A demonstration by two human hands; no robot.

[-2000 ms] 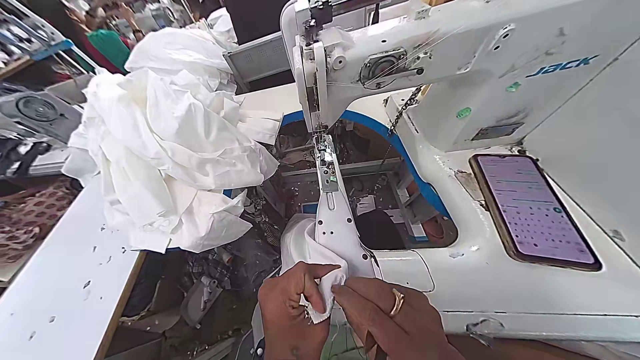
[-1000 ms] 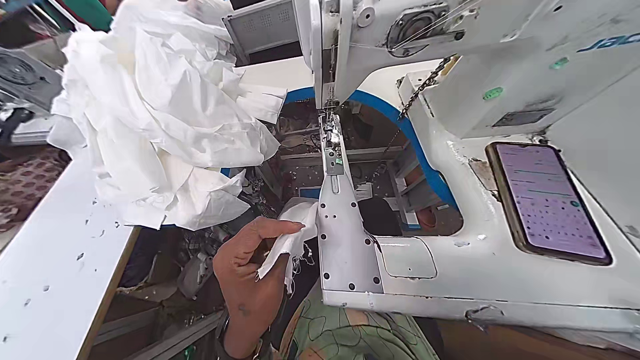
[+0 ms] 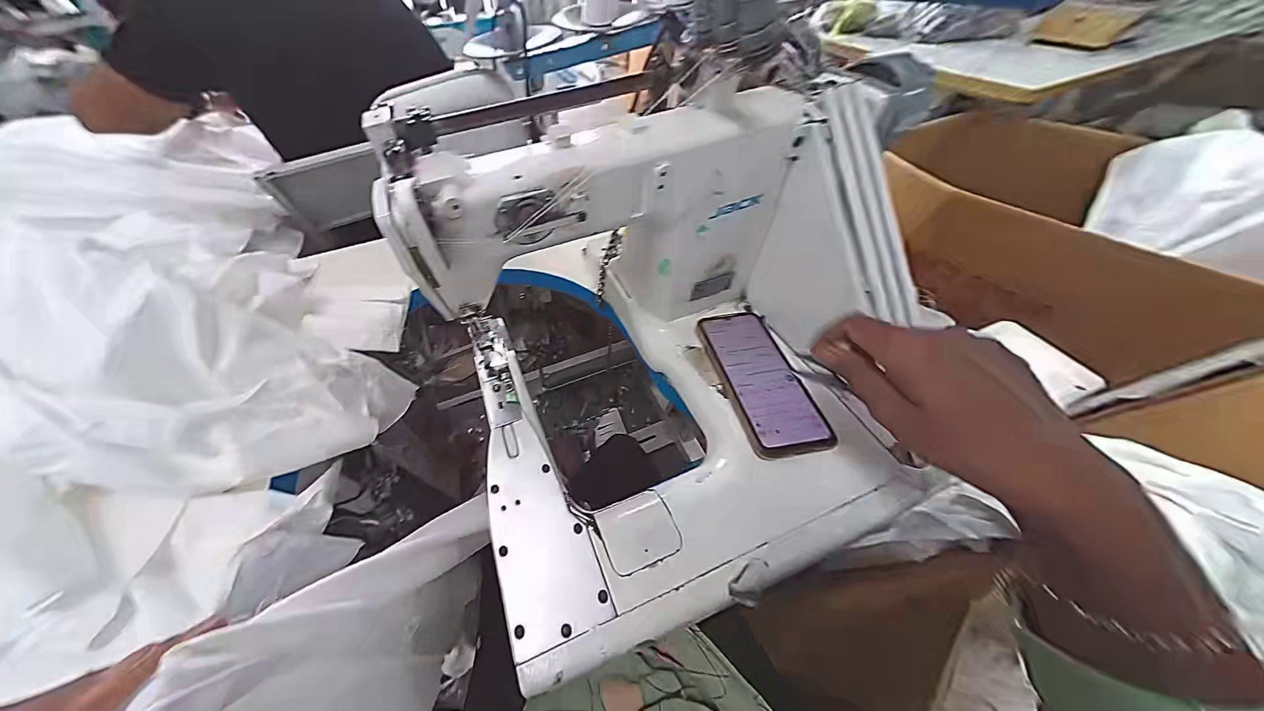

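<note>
A white Jack feed-off-the-arm sewing machine stands in the middle, its narrow lower arm reaching toward me. My right hand hovers, blurred, at the right of the machine bed, near a thin dark item that may be a tool; whether the fingers grip it is unclear. Beside that hand a smartphone with a lit screen lies on the bed. At the lower left, white fabric largely covers my left hand, of which only a strip shows. A large heap of white fabric fills the left side.
An open cardboard box with white cloth stands at the right. Behind the machine are thread cones and a table. A person in a dark top is at the upper left. A blue-edged opening surrounds the lower arm.
Two seconds ago both hands held white cloth at the lower arm's near end. The right hand is now at the far right, beyond the phone. The view has swung up and right.
</note>
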